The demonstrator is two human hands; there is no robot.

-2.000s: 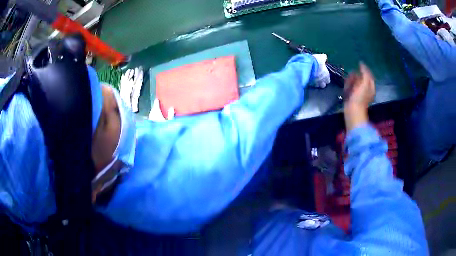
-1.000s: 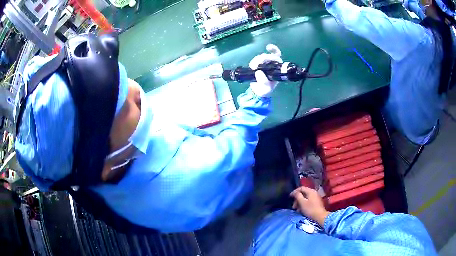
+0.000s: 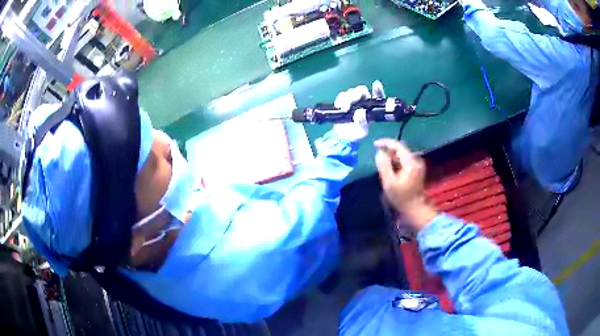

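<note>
My right hand [image 3: 402,178], bare and slightly blurred, is raised near the bench's front edge, with fingers bent. I see nothing clearly held in it. My left hand is not in view. Below and beside my right hand, red foam sheets [image 3: 475,200] stand in a row in a dark bin, partly hidden by my hand and sleeve. Another person's white-gloved hand [image 3: 352,125] holds a black electric screwdriver [image 3: 322,113] above the green bench. Its thin bit points left over a washed-out, pale red foam sheet [image 3: 247,154] on a pale plate [image 3: 301,138].
An assembled circuit board [image 3: 309,42] lies on the green bench [image 3: 421,65] at the back. Another board [image 3: 427,5] is cut off at the top edge. A person in blue sits close on my left; another is at right. The screwdriver cord [image 3: 449,98] loops over the bench.
My right hand has risen from low beside the bin to near the bench edge. The other person's gloved hand has gone from resting on the bench to holding the screwdriver over it.
</note>
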